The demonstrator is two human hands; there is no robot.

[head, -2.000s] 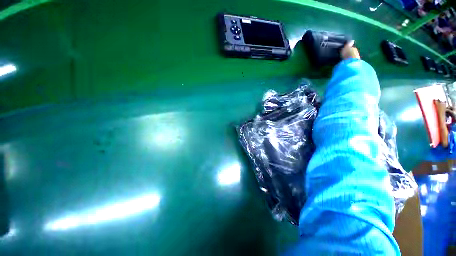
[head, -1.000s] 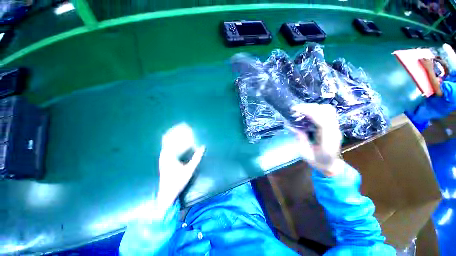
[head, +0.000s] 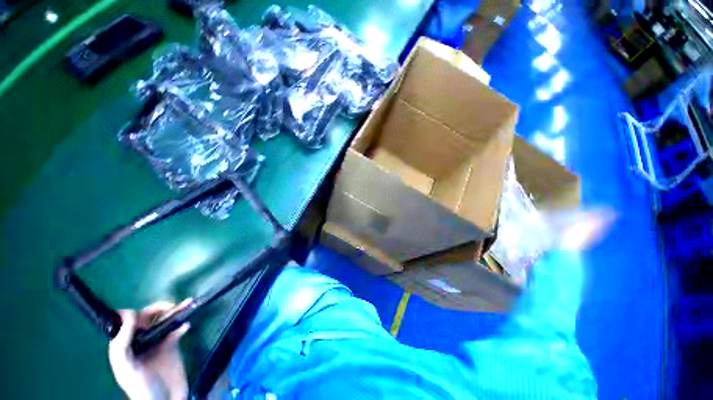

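My left hand [head: 150, 351] grips a black rectangular bumper frame [head: 117, 233] by its near corner and holds it above the green bench. The frame is open in the middle and out of its bag. My right hand [head: 582, 228] is blurred at the right, stretched out over the cartons beside clear plastic film [head: 520, 223]. Its fingers are too blurred to tell whether it holds any film. A heap of bagged bumpers [head: 188, 133] in shiny clear film lies on the bench beyond the held frame.
An open brown carton [head: 426, 203] stands beside the bench edge, with another carton [head: 547, 168] holding film behind it. A handheld device [head: 113, 47] lies on the bench at the upper left. Blue floor [head: 618, 312] and a white metal frame [head: 645, 148] show at right.
The view has swung right and down. The dark bumper previously at my right hand is now unbagged in my left hand. My right hand has moved out to the right, over the cartons.
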